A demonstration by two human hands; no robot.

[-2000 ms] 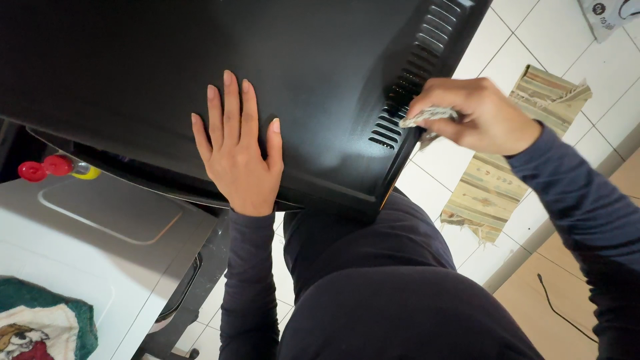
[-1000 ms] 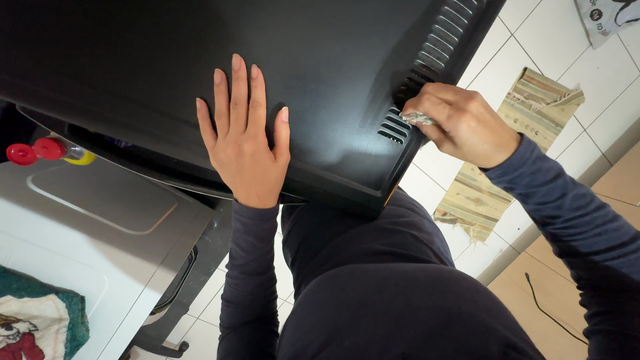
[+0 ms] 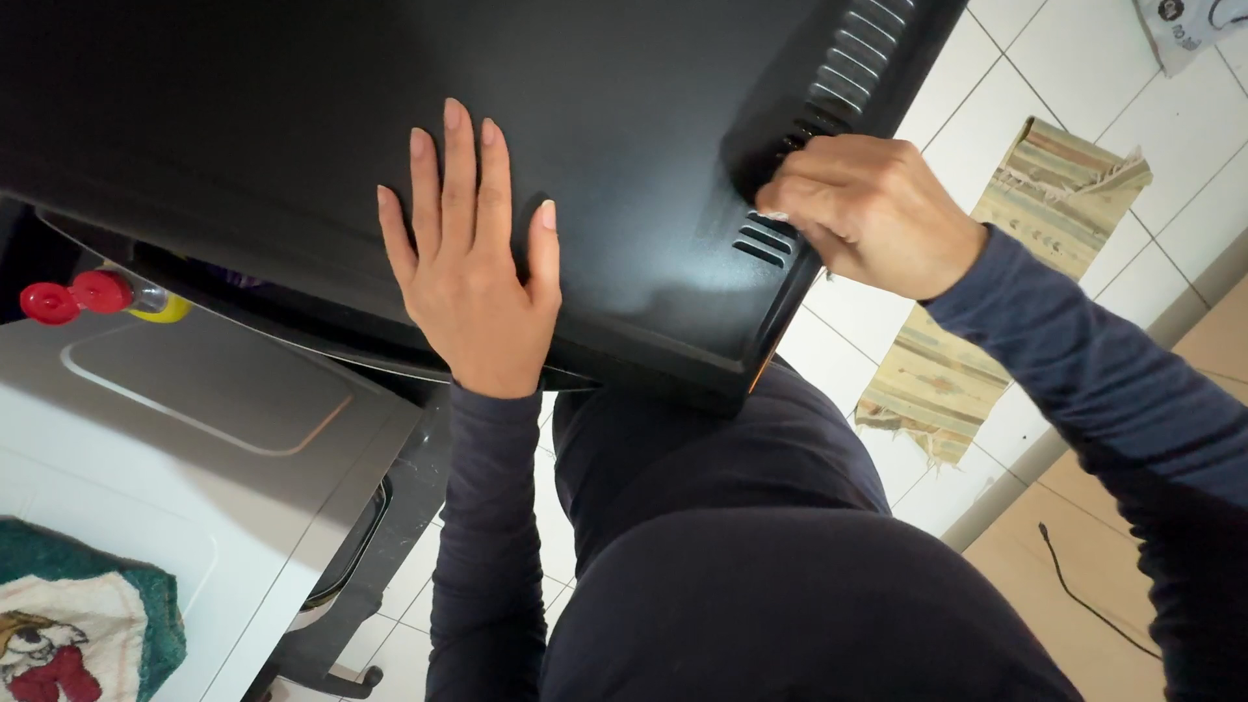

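Observation:
A black metal panel of an appliance fills the top of the view, with a row of vent slots along its right edge. My left hand lies flat on the panel, its fingers spread, holding nothing. Over the lower part of the slots is my right hand, its fingers pinched on a small pale crumpled piece, perhaps cloth or foil. Most of that piece is hidden by the fingers. Two or three slots show just below the right hand.
At the left stands a white appliance with a green and white towel on it. Red-capped bottles lie beside the panel's lower edge. A striped woven mat lies on the tiled floor; a black cable and a plastic bag are farther right.
My right hand has moved a little along the vent slots, still pinching the pale piece. My left hand has stayed flat on the panel.

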